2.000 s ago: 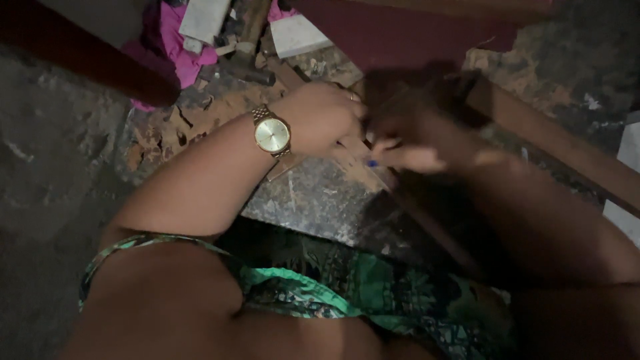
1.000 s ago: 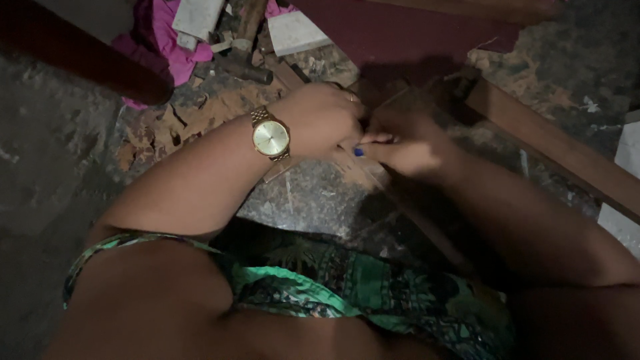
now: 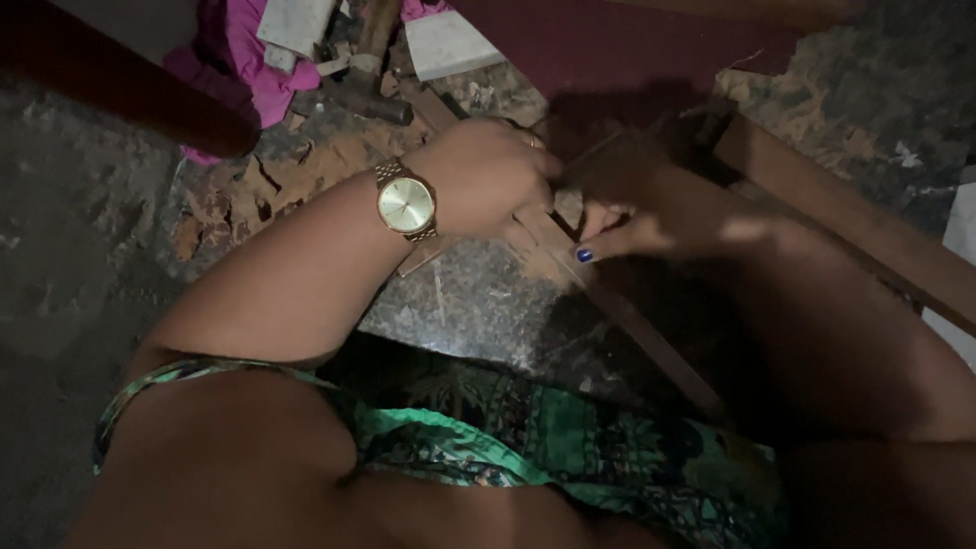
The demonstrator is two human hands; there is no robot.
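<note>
My left hand (image 3: 488, 179), with a gold watch (image 3: 406, 205) at its wrist, is closed over a narrow wooden strip (image 3: 648, 335). That strip slants from beneath the hand down to the right, towards the patterned green cloth of my clothing. Just right of it is my right hand (image 3: 629, 229), partly in deep shadow, its thumb with a blue nail near the strip. Whether its fingers hold something is too dark to tell. A short flat piece of wood (image 3: 421, 256) lies under my left wrist on the speckled stone surface (image 3: 457, 305).
A hammer (image 3: 371, 95) lies above my left hand, beside pink cloth (image 3: 248, 65) and white blocks (image 3: 450, 44). Wood shavings (image 3: 290, 171) cover the stone at the left. A thick wooden bar (image 3: 854, 213) crosses the right side, and a dark red panel (image 3: 633, 53) lies at the top.
My right hand has shifted slightly beside the strip, its thumb now a little apart from my left hand. My left hand stays in place.
</note>
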